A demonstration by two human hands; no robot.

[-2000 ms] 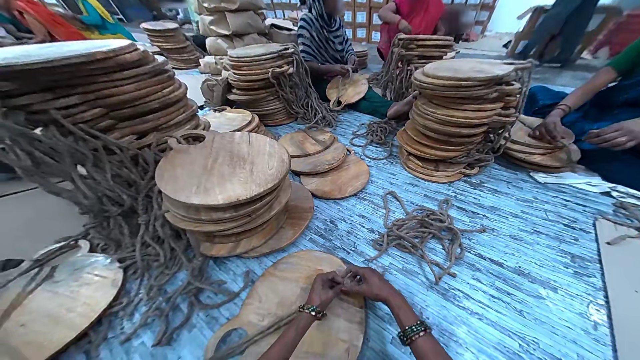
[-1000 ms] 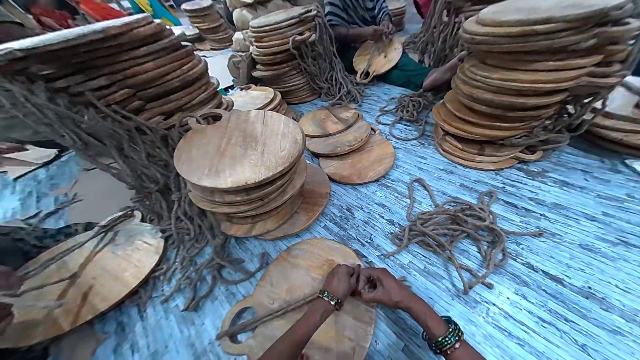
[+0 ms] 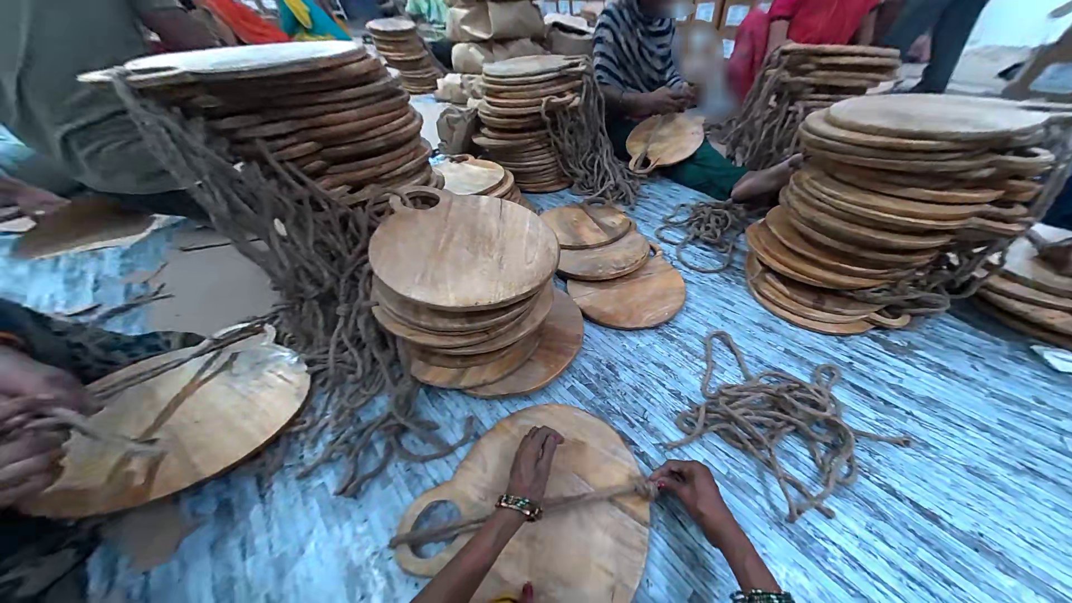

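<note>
A round wooden board (image 3: 586, 536) with a loop handle lies on the floor in front of me. A rope (image 3: 578, 500) passes through its handle and runs across its face to a knotted end at the right edge. My right hand (image 3: 682, 486) pinches that knotted end between thumb and fingers. Beside the rope, my left hand (image 3: 533, 465) rests on the board with its fingers extended; the wrist lies over the rope. A pile of loose rope (image 3: 775, 414) is on the floor beyond my right hand.
A short stack of round boards (image 3: 465, 251) stands ahead, with flatter boards (image 3: 628, 289) beside it. Taller stacks rise at left (image 3: 335, 109) and right (image 3: 921, 176). Ropes (image 3: 335, 310) hang from the left stack. A co-worker's hands (image 3: 33, 419) are over another board (image 3: 193, 410) at left.
My hands were together at the rope on the board; now they are apart, the left flat on the board and the right at its right edge with the rope's end.
</note>
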